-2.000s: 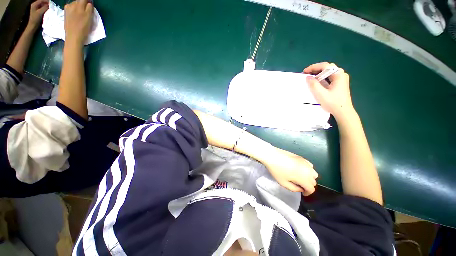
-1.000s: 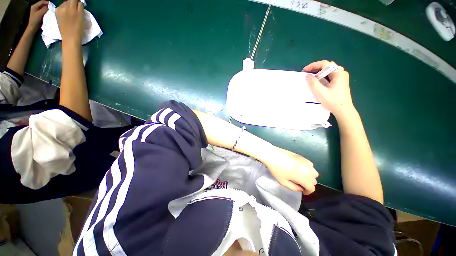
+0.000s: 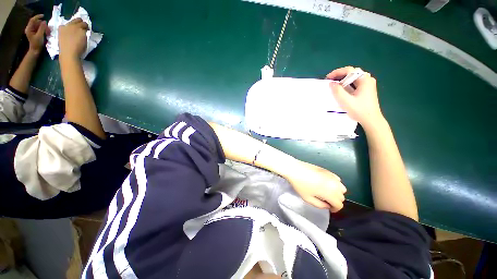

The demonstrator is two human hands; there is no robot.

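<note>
A white, rounded housing (image 3: 294,106) lies on the dark green work surface in front of me, overexposed so its details are lost. A small white nub (image 3: 267,72) stands out at its upper left corner. My right hand (image 3: 357,98) is at the housing's right end, thumb and fingers closed on a short narrow white strip (image 3: 352,77). Whether the strip is joined to the housing cannot be told. My left hand (image 3: 321,188) rests curled at the table's near edge, below the housing and apart from it, with nothing visible in it.
A neighbouring worker's hands (image 3: 73,41) hold a creased white sheet (image 3: 94,41) at the upper left. A pale rail (image 3: 381,26) crosses the top, with white parts (image 3: 485,24) on the strip beyond it. A thin seam (image 3: 281,38) runs up from the nub.
The view has shifted slightly. The neighbouring worker's hands and the creased sheet have moved a little. White parts beyond the rail have shifted right. My hands and the housing hold the same pose.
</note>
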